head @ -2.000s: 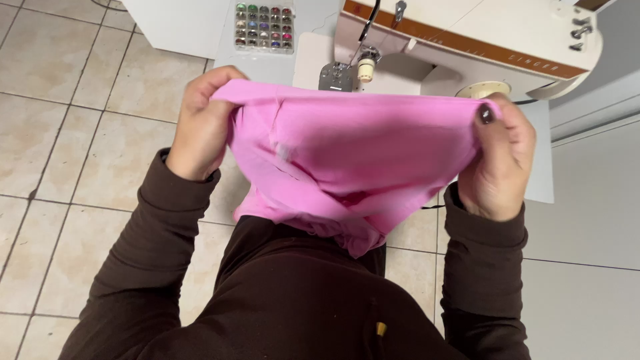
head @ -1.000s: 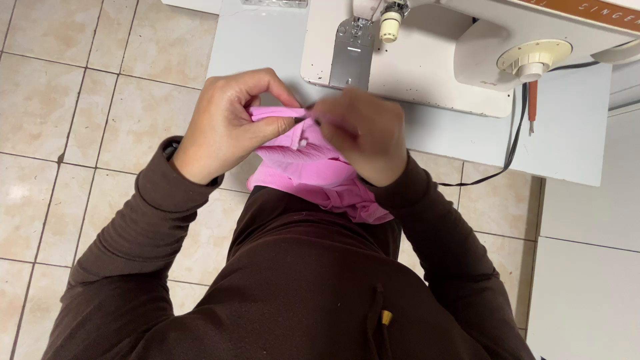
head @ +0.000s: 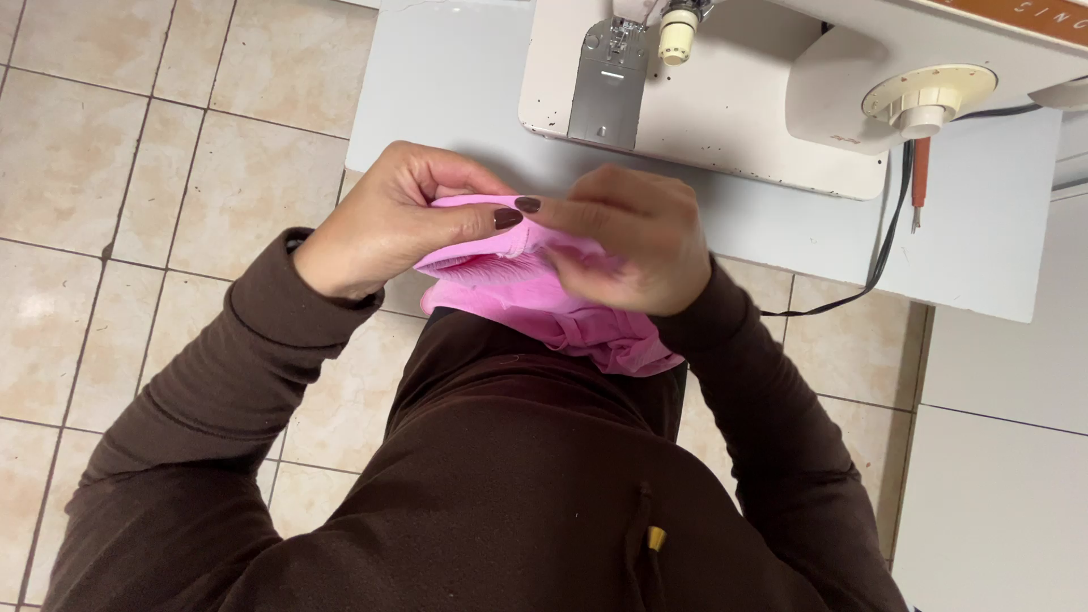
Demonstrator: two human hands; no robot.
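A pink fabric garment (head: 501, 293) hangs from my two hands, its lower folds lying over my lap. My left hand (head: 408, 212) pinches the upper edge between thumb and fingers. Close beside it, my right hand (head: 633, 238) holds the same edge, its thumb or fingertip almost touching the left thumb; it is slightly blurred. A seam with pale stitching shows just below the fingertips. Beyond my hands stands a Singer sewing machine (head: 722, 127), its metal needle plate (head: 608, 93) facing me. The fabric is apart from the machine.
The light table (head: 450, 76) carries the machine, and its front edge lies just past my hands. An orange-handled screwdriver or similar tool (head: 920, 178) and a black cable (head: 888, 242) lie at the right. White panels (head: 1003, 493) stand at the right; tiled floor (head: 76, 187) shows at the left.
Two seconds ago my hands held the pink fabric spread wide; they came together at its edge by one second ago and remain close together. The view has shifted.
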